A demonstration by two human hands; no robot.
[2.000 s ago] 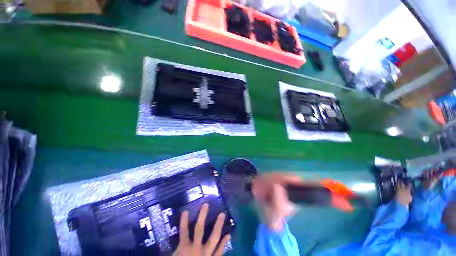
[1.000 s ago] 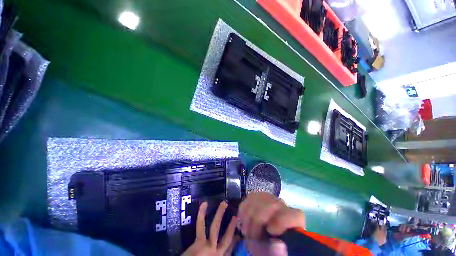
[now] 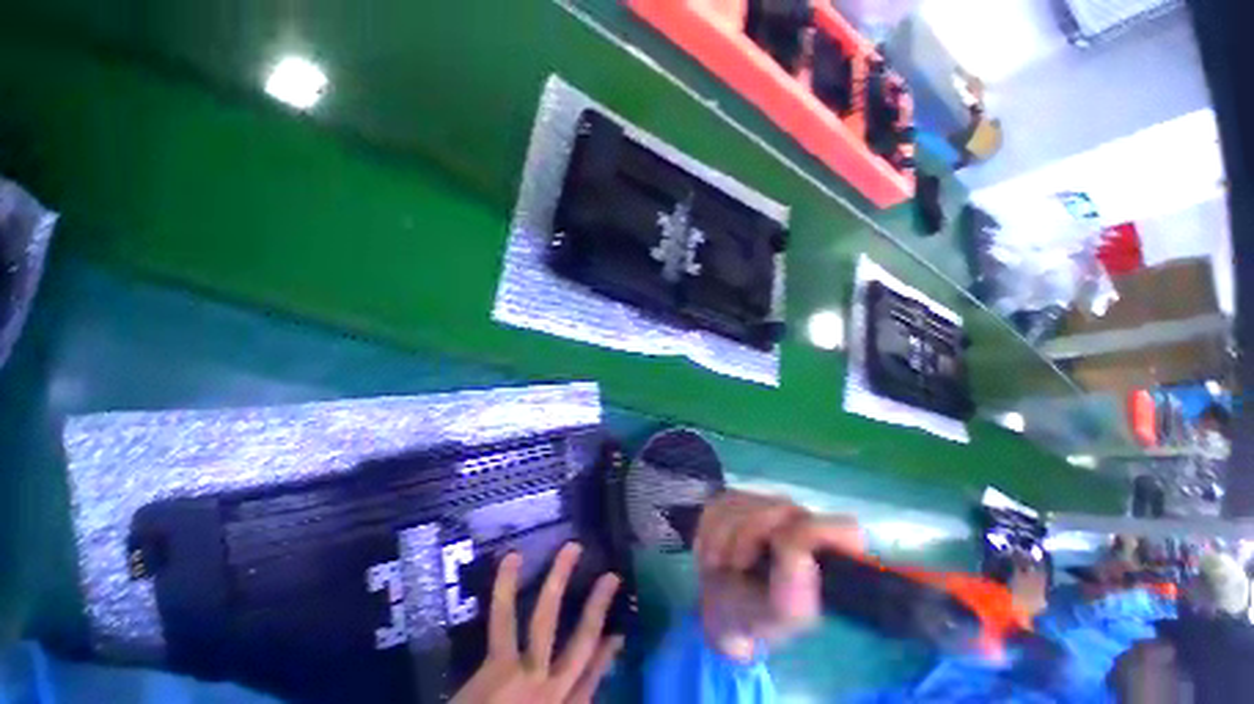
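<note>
A black plastic housing (image 3: pixel 296 578) lies on a bubble-wrap sheet (image 3: pixel 117 454) in front of me, with silver brackets near its middle and its lower part cut off by the frame. My left hand (image 3: pixel 550 640) rests flat on its right part, fingers spread. My right hand (image 3: pixel 756 557), blurred, is closed around a black and orange electric screwdriver (image 3: pixel 901 598), just right of the housing and below the screw dish (image 3: pixel 671 488). The screwdriver's orange rear points right. Its tip is hidden or too blurred to tell.
Two more housings on bubble wrap lie beyond, one at centre (image 3: pixel 626 206) and one farther right (image 3: pixel 894 344). An orange-red parts tray (image 3: pixel 715 69) crosses the top. Another person's blue sleeve (image 3: pixel 1121 619) and a further housing (image 3: pixel 1015 536) are at right.
Since one second ago my right hand with the screwdriver has moved right, away from the housing's right edge. My left hand remains on the housing. The camera view has shifted slightly.
</note>
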